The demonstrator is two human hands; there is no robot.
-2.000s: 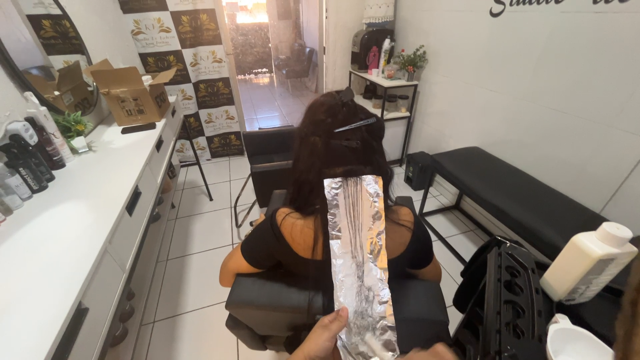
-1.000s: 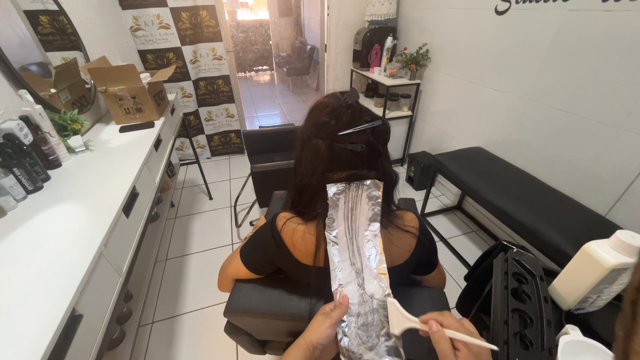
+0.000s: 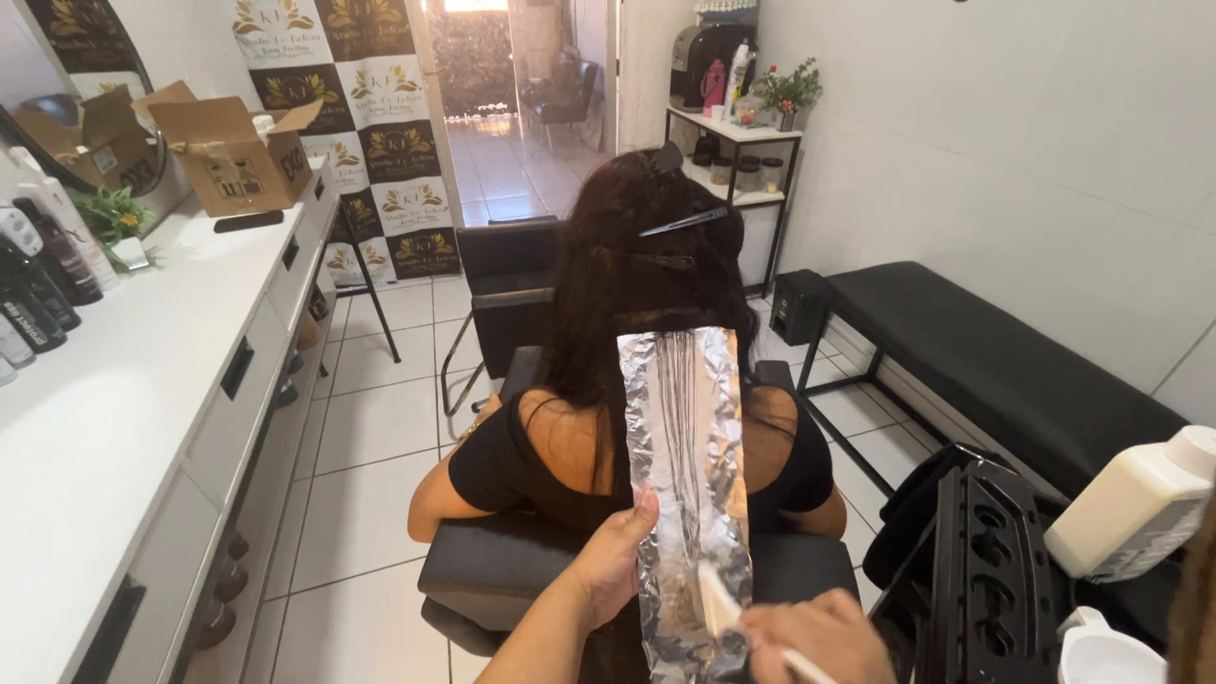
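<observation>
A person with long dark hair sits facing away in a black salon chair. Down the back of the hair hangs a long strip of aluminium foil, with thin strands of hair lying along it. My left hand grips the foil's left edge, thumb on top. In my right hand is a white tint brush, its head against the lower part of the foil over the strands. A shiny hair clip and a dark clip hold hair higher up on the head.
At right stand a black salon trolley, a white plastic bottle and a white bowl. A black bench runs along the right wall. The white counter at left bears bottles, a plant and a cardboard box.
The tint brush, out of plain sight two seconds ago, came into view over the foil's right edge and now lies further in on the foil. My left hand still holds the foil.
</observation>
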